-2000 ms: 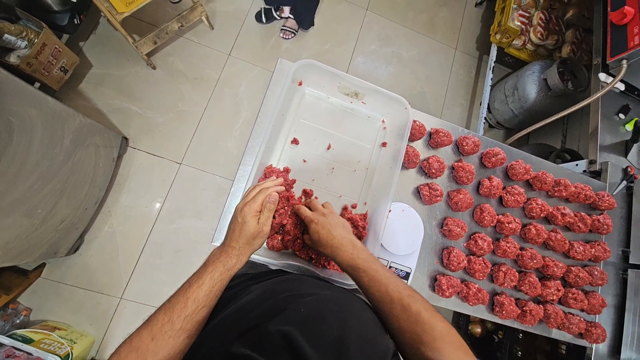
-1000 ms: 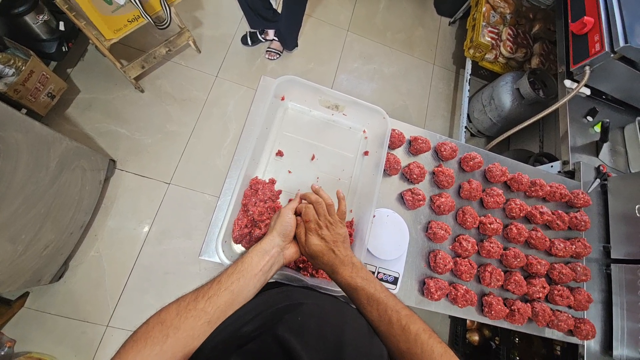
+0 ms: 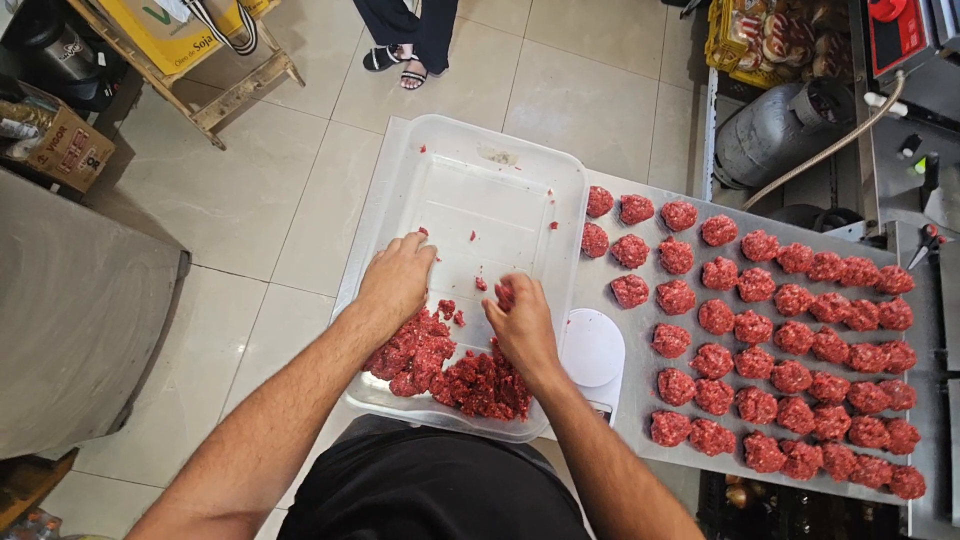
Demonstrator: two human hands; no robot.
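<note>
A white plastic tub (image 3: 495, 156) holds raw ground meat (image 3: 480, 384) heaped at its near end, with small scraps scattered on its floor. My left hand (image 3: 399, 274) reaches over the tub's left side, palm down, just beyond the heap; its fingers bend over and their tips touch near the left wall. What lies under its palm is hidden. In the right half of the tub, my right hand (image 3: 521, 319) has its fingers curled around a small piece of ground meat (image 3: 505, 295). To the right, several rows of raw meatballs (image 3: 753, 327) rest on the metal worktop.
A white kitchen scale (image 3: 594, 349) stands between the tub and the meatballs. Beyond the metal worktop (image 3: 637, 442) are a gas cylinder (image 3: 772, 135) and a hose (image 3: 832, 150). A person's sandalled feet (image 3: 397, 66) are on the floor ahead, near a wooden stepladder (image 3: 240, 90).
My hands were together over the meat a second ago and are now apart, the left one farther forward and left. The right one has moved right.
</note>
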